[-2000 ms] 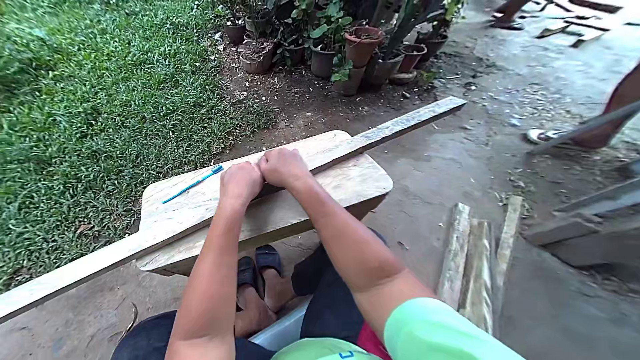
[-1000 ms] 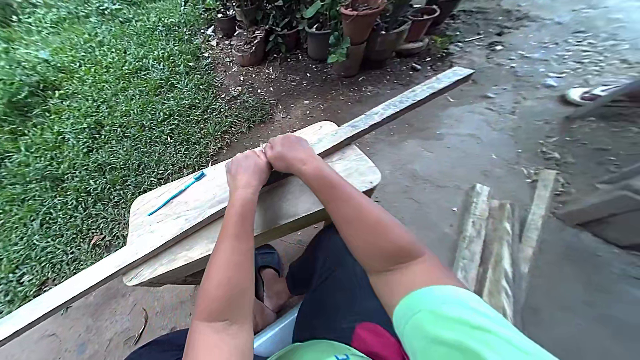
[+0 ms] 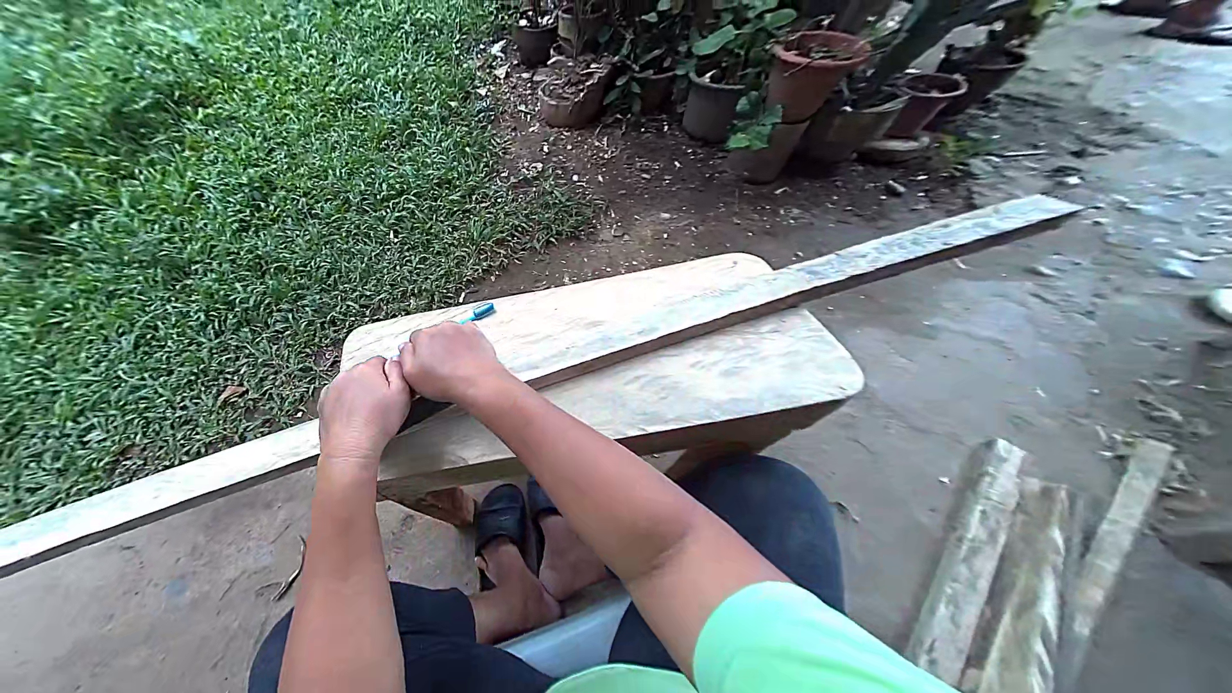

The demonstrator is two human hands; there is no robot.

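A long wooden board [image 3: 674,318] lies diagonally across a small wooden table with rounded corners [image 3: 731,380], and sticks out past both of its ends. My left hand [image 3: 364,409] and my right hand [image 3: 448,361] are closed side by side over the board near the table's left end. Something dark shows just under them against the board's near edge; my fingers hide most of it, so what they hold cannot be made out. A blue pen or marker [image 3: 481,312] lies on the table behind my right hand, partly hidden by it.
Several potted plants [image 3: 818,72] stand on bare soil beyond the table. Grass [image 3: 241,192] grows at the left. Rough wooden planks [image 3: 972,568] lie on the ground at the lower right. My sandalled feet [image 3: 502,525] are beside the table's near side.
Both hands have moved together down along the board to the left, from around the table's middle to near its left end. They now partly cover the blue pen or marker, which was fully visible before.
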